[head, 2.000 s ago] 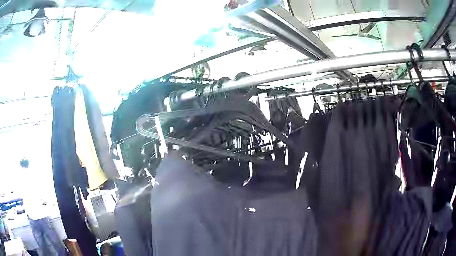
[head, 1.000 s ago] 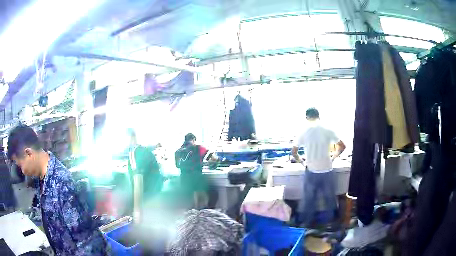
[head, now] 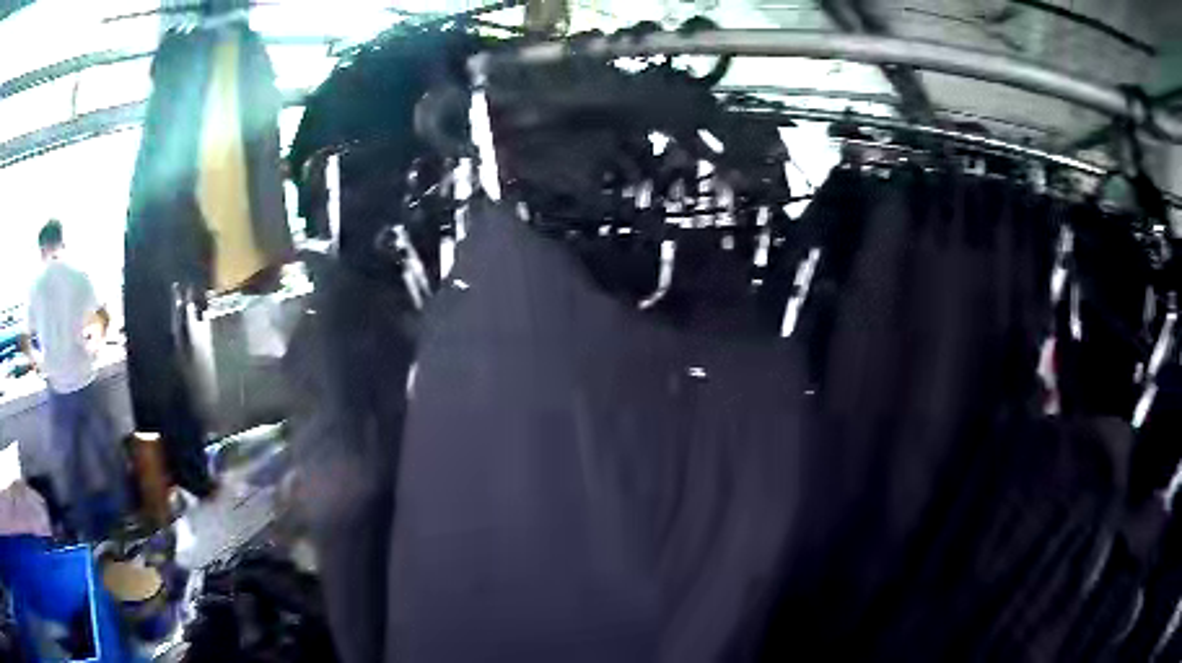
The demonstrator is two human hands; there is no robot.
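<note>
Dark grey trousers point(head: 583, 427) hang close in front of me from the garment rail point(head: 830, 49). Their hanger and waistband are blurred, with pale strips beside the cloth. More dark trousers point(head: 933, 298) hang to their right. A blurred brownish patch low on the left, at the edge of the dark cloth, may be my left hand point(head: 318, 499); its fingers and any hold cannot be made out. My right hand is not visible.
A tan garment point(head: 230, 175) hangs among dark ones at the left. Beyond it a person point(head: 65, 330) stands at a table. A blue crate point(head: 55, 589) and a stool point(head: 132, 579) stand at the lower left, near a black heap point(head: 253, 609).
My view swung left over the workshop, then back to the rail. Compared with the oldest frame, it points lower and the rail sits higher in the picture.
</note>
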